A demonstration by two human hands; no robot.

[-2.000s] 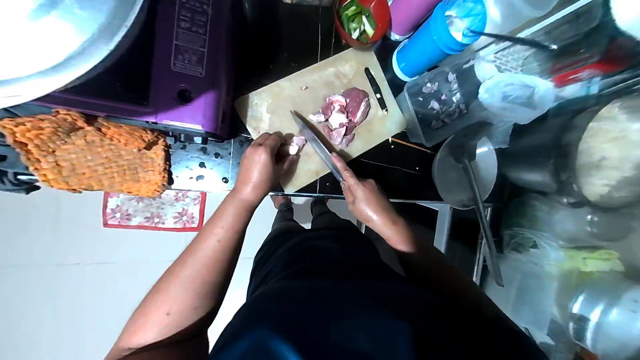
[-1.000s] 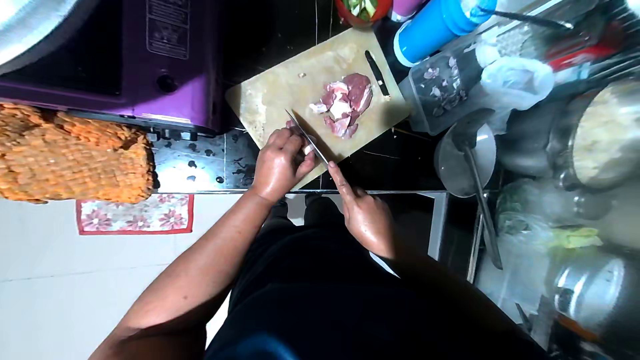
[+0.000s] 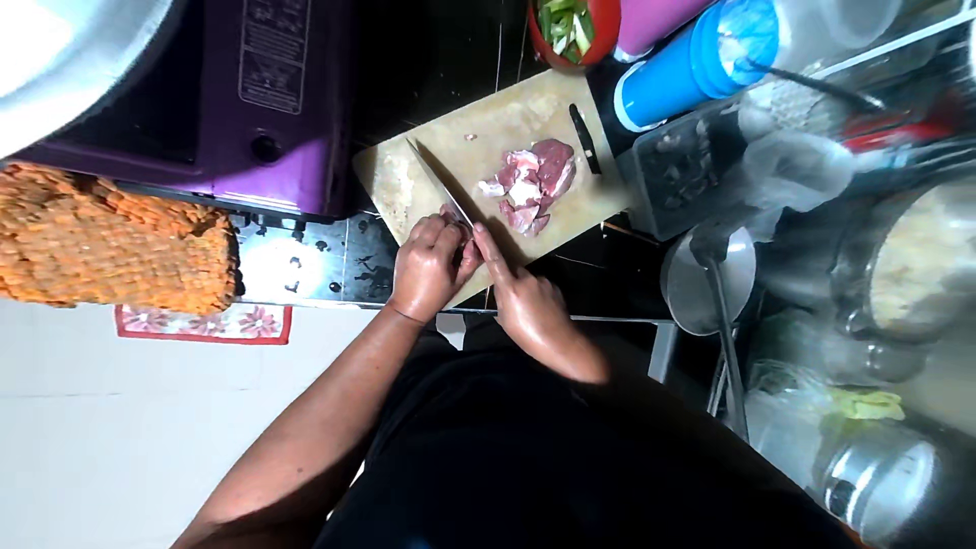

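My right hand [image 3: 530,305] grips a kitchen knife [image 3: 438,183], its forefinger stretched along the blade's spine; the handle is hidden in the hand. Close beside it, my left hand [image 3: 433,263] pinches a small piece of raw meat [image 3: 451,214] against the blade, mostly covered by the fingers. Both hands are over the near edge of a pale cutting board [image 3: 488,114] with a black handle slot. Several pieces of raw meat [image 3: 550,169] lie in a pile right of the blade, and a tiny scrap [image 3: 470,137] rests farther up the board.
Left of the board stands a purple stove [image 3: 305,152] with a large metal pot lid or pan [image 3: 76,61], and an orange woven mat [image 3: 114,236]. Beyond are a red bowl [image 3: 602,30] of cut greens and a blue tumbler [image 3: 671,69]. A plastic container [image 3: 679,175] and white bowl [image 3: 686,282] stand right.
Since two seconds ago, my left hand has moved in from the board's left edge toward the knife. My right hand's forefinger now lies extended along the blade. The meat pile looks unmoved.
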